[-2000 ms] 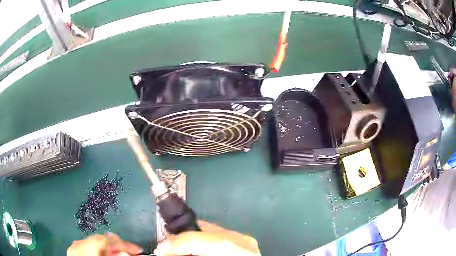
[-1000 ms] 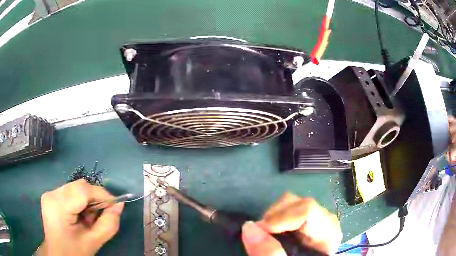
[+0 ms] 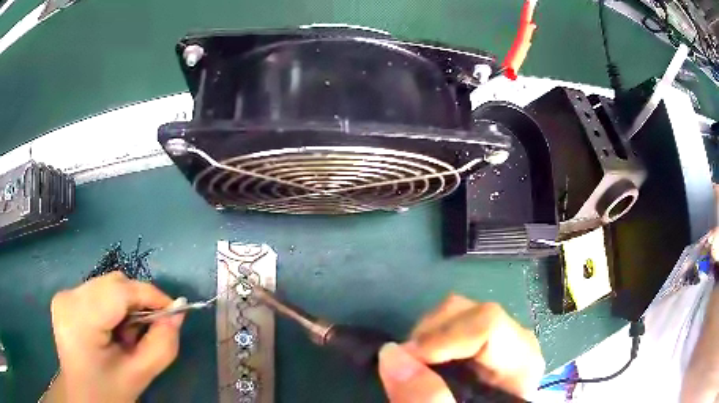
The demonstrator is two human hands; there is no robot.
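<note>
The metal strip fixture [image 3: 258,330] lies upright before me, with small round parts [image 3: 244,338] seated in a row. My left hand [image 3: 118,334] holds slim tweezers [image 3: 154,314] whose tip reaches the fixture's left edge near the uppermost round part; a thin silvery strand shows at the tip. My right hand [image 3: 461,354] holds the soldering iron [image 3: 355,344] by its black handle, its barrel pointing up-left and its tip at the same round part. Whether the tip touches is too small to tell.
A black fan [image 3: 331,94] stands behind the fixture. Right of it are a black waste tray [image 3: 504,189], an iron holder [image 3: 617,202], a yellow sponge [image 3: 587,270] and the black station [image 3: 662,205]. Loose black components [image 3: 120,261] lie behind my left hand. Stacked fixtures [image 3: 35,197] stand far left.
Since two seconds ago the iron has swung down to the fixture and my hands have moved apart. Since one second ago the view has shifted slightly; both hands stay at the uppermost part.
</note>
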